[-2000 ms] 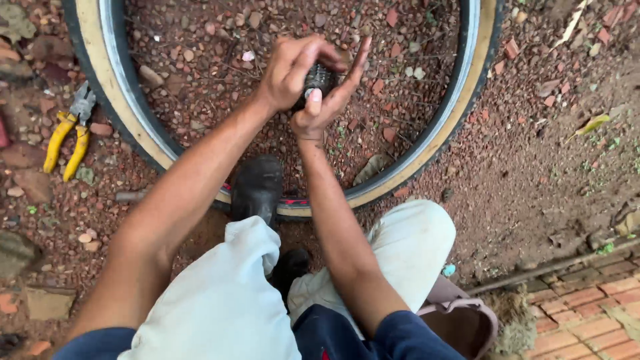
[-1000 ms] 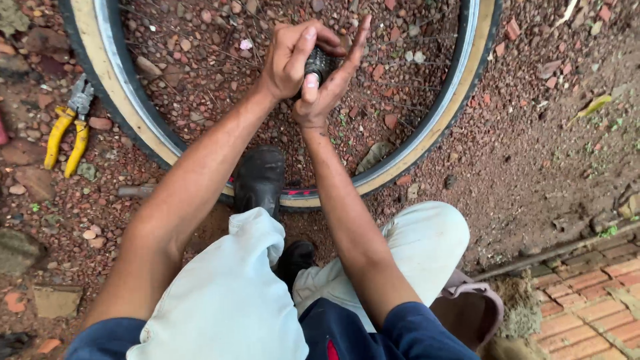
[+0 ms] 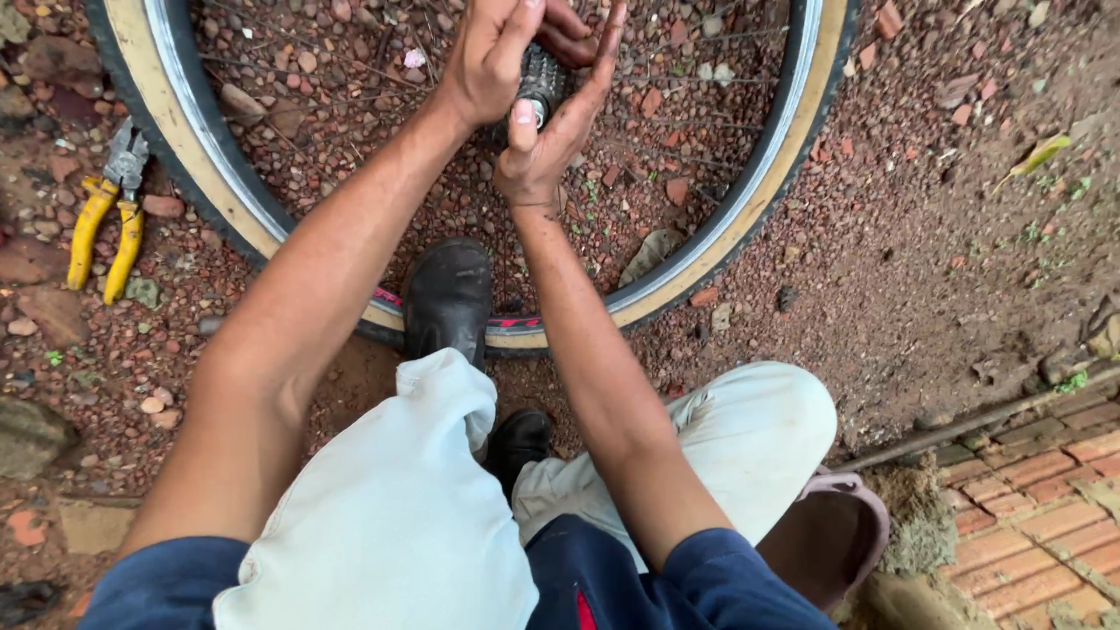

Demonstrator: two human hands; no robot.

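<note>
A bicycle wheel (image 3: 758, 175) with a knobbly, tan-walled tyre lies flat on the gravel. At its hub, near the top edge, is a dark toothed sprocket cluster (image 3: 543, 77) with a metal axle end. My left hand (image 3: 492, 61) lies against the cluster's left side. Around its right side curves my right hand (image 3: 560, 131), thumb by the axle end and fingers raised. How firmly either hand grips is hidden. Yellow-handled pliers (image 3: 118, 206) lie on the gravel left of the wheel, jaws pointing up.
My black boot (image 3: 449, 293) rests at the wheel's near rim. A brick wall (image 3: 1041, 516) and a pipe (image 3: 971, 426) are at the lower right, beside a mauve plastic container (image 3: 866, 525). Stones and brick bits cover the ground, with a large stone (image 3: 33, 437) at left.
Both hands stay around the sprocket cluster, and the fingers have shifted slightly. The view has moved a little, so the hub sits nearer the top edge.
</note>
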